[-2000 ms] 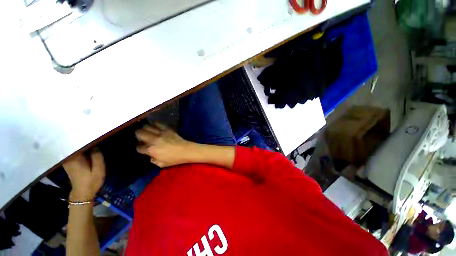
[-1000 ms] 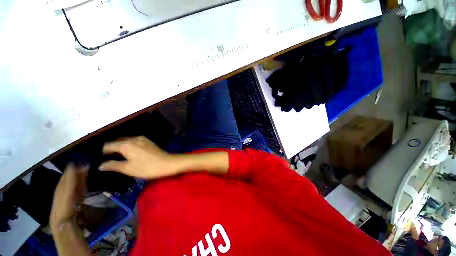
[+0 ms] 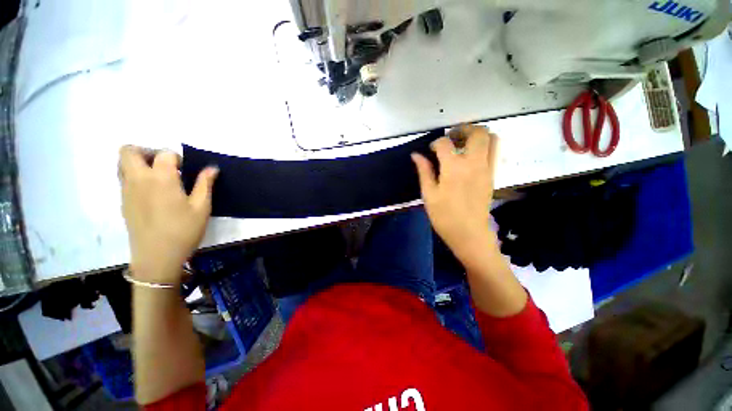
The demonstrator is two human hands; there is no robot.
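Note:
A black curved band piece lies flat on the white sewing-machine table, along its front edge. Its ends curve up towards the machine. My left hand holds its left end, thumb on top. My right hand holds its right end, thumb on top and a ring on one finger. The presser foot and needle area stands beyond the band, not touching it. The fingers partly hide both band ends.
The cream-white sewing machine spans the back right. Red-handled scissors lie right of my right hand. A small tray is further right. Below are a pile of dark pieces, blue crates and a cardboard box.
Both hands have come up from below the table edge onto the tabletop, with the black band now stretched between them. The view has shifted, showing the needle area and machine head.

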